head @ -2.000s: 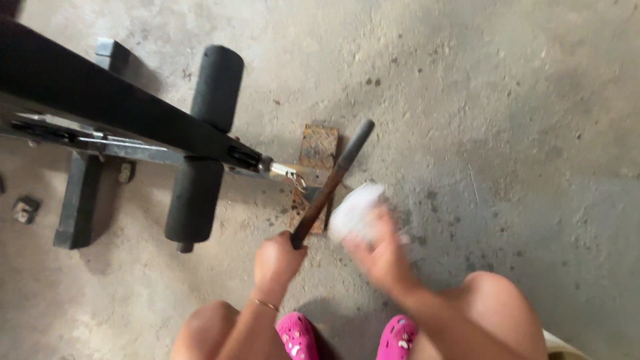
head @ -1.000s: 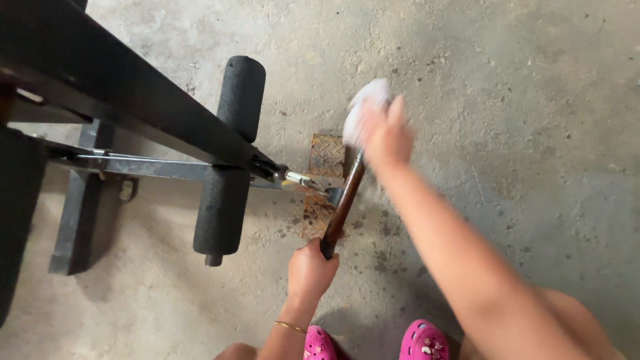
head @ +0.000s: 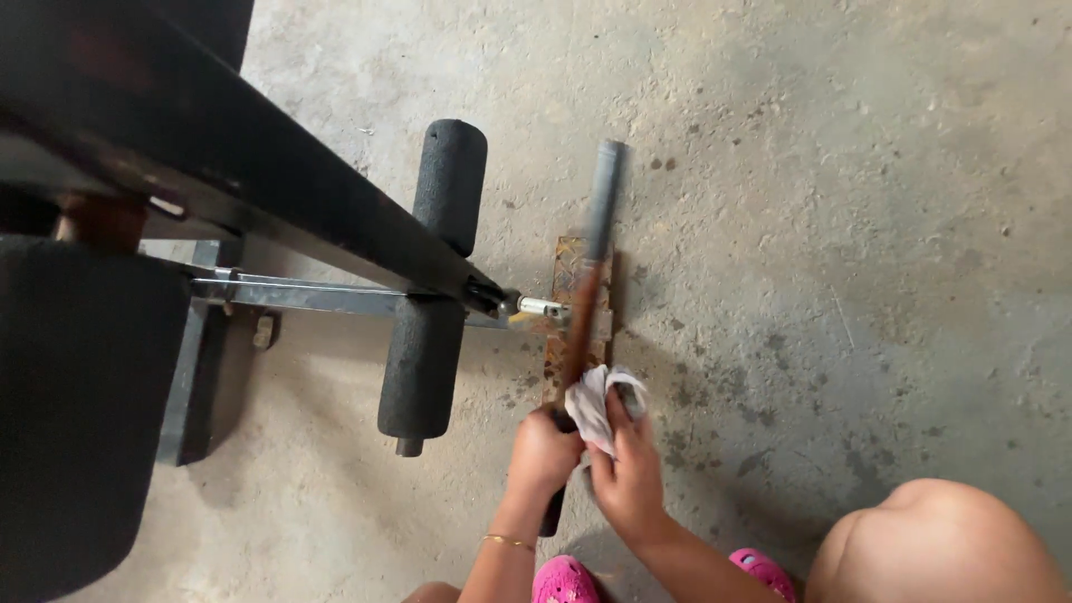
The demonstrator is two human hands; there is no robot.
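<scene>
My left hand is closed around the lower part of a metal bar, whose middle is rusty brown and whose two ends have dark or grey grips. In my right hand is a crumpled white cloth, held against the bar just beside my left hand. A metal connector at the end of the exercise machine's arm reaches the bar's middle; the exact joint is blurred. Beneath the bar lies a rusty patterned metal foot plate.
A black exercise-machine frame slants in from the upper left. Two foam rollers stick out from it, and a dark pad fills the left edge. Pink clogs stand on the concrete floor below my hands.
My right hand has brought the cloth from the bar's far end down to beside my left hand, uncovering the grey far grip. My left hand keeps its hold on the near part.
</scene>
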